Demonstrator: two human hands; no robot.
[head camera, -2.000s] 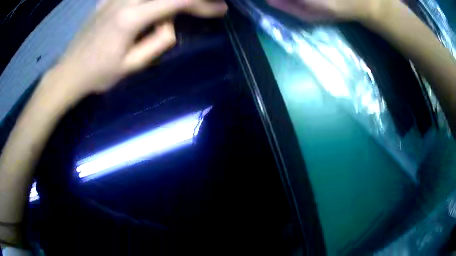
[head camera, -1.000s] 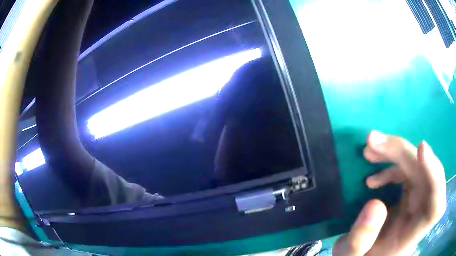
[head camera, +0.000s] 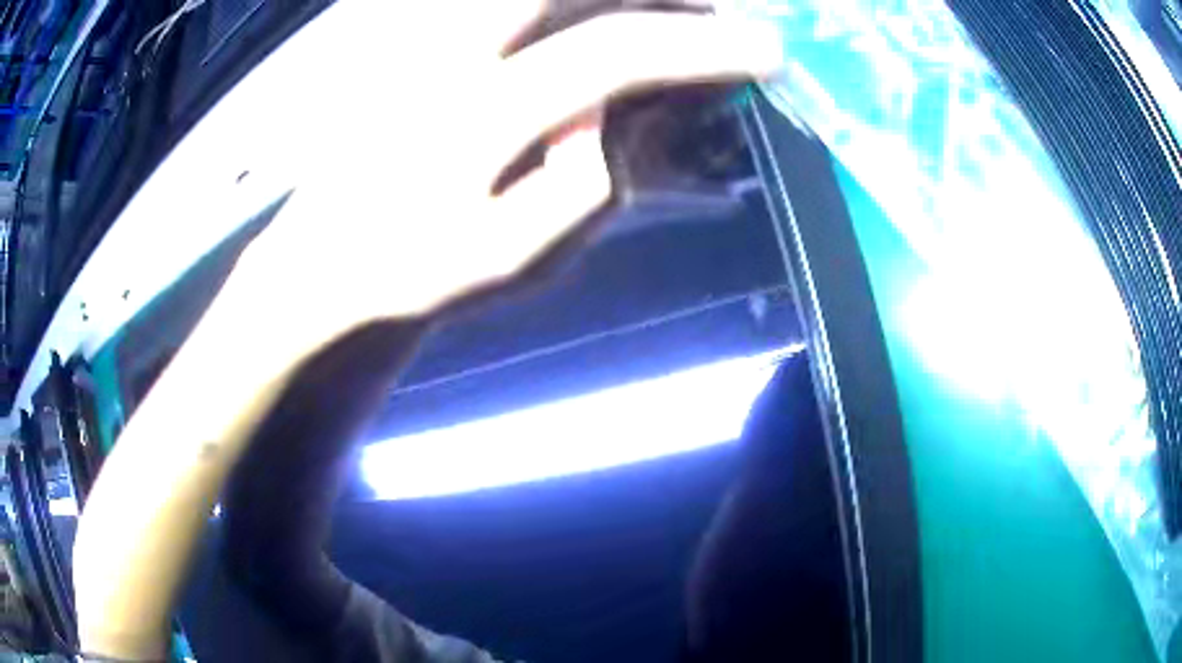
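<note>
A glossy black display panel (head camera: 557, 557) lies in front of me and reflects a ceiling light. Its matte black frame with a thin bright line runs down its right side. My left hand (head camera: 519, 143) reaches from the left over the panel's upper part. Its fingers stretch right to the panel's upper right corner. The hand is overexposed, and whether its fingertips hold anything cannot be made out. My right hand is not in view.
A green mat (head camera: 998, 544) lies right of the panel. A shiny crumpled clear bag (head camera: 985, 311) lies on it, with long dark strips (head camera: 1102, 168) at the far right. A white rail (head camera: 143, 259) curves along the upper left. Dark panel edges stand at the far left.
My left forearm has swung in from the left edge, and the hand now covers the panel's top. My right hand has left the picture. The view has shifted away from the panel's near edge.
</note>
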